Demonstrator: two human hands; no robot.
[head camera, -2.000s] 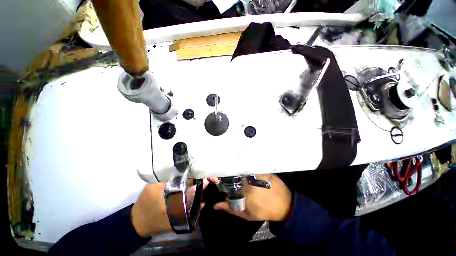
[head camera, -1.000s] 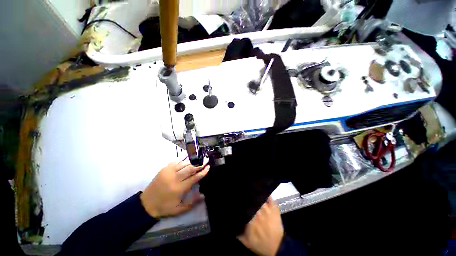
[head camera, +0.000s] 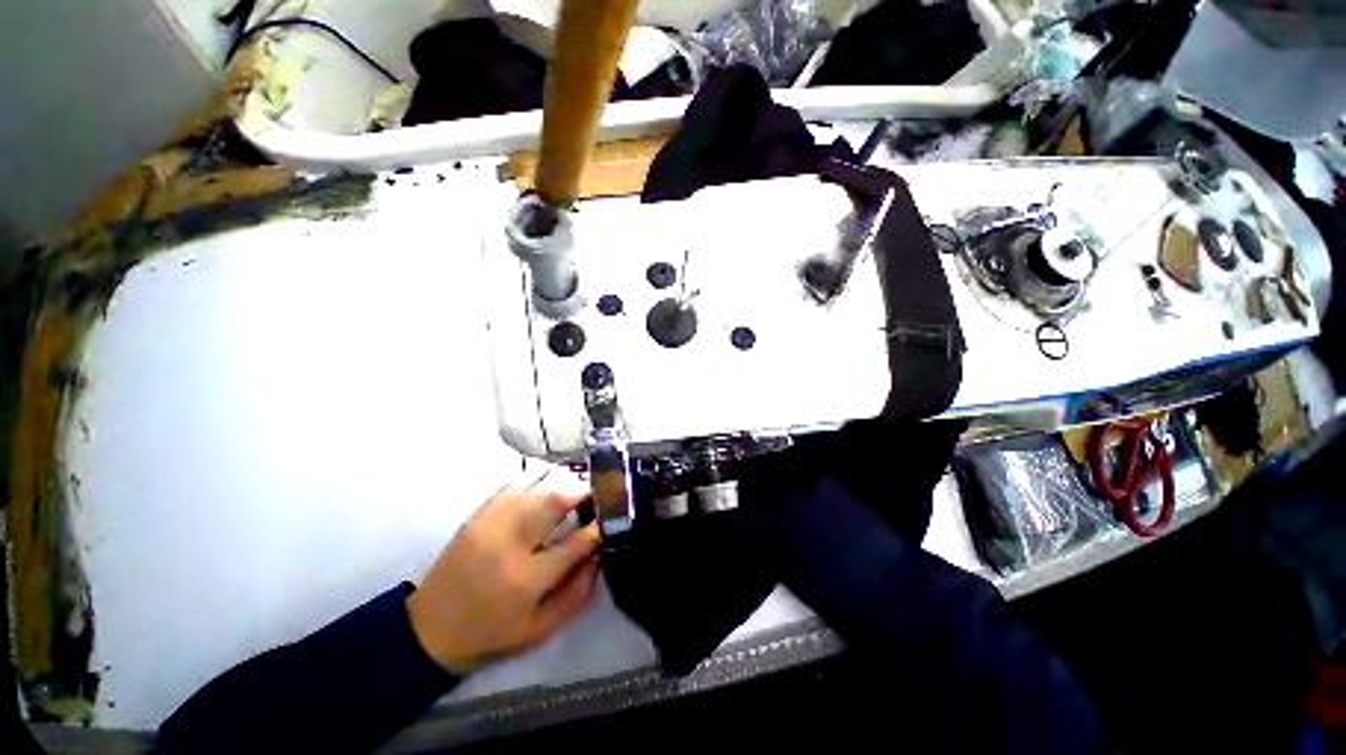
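Observation:
The black garment piece (head camera: 687, 597) lies under the left end of the white sewing machine head (head camera: 797, 376) and comes to a point near the table's front edge. My left hand (head camera: 502, 572) rests on the white table left of the needle area. Its fingertips reach the cloth's left edge beside the shiny metal guard (head camera: 610, 479); whether they grip the cloth is unclear. My right sleeve (head camera: 923, 597) crosses the cloth towards the machine, but the right hand does not show; it is hidden against dark cloth and under the head. Needle and presser foot are hidden.
A black band (head camera: 918, 317) is draped across the machine arm. A wooden post (head camera: 579, 111) stands in a grey socket at the head's left end. Red-handled scissors (head camera: 1134, 479) and a clear plastic bag (head camera: 1033, 502) lie right. Black cloth (head camera: 473, 71) lies behind the machine.
My right hand has left the front edge, its sleeve now reaching towards the machine over the cloth. The cloth's lower end now shows as a point. My left hand stays near the guard; the view shifted.

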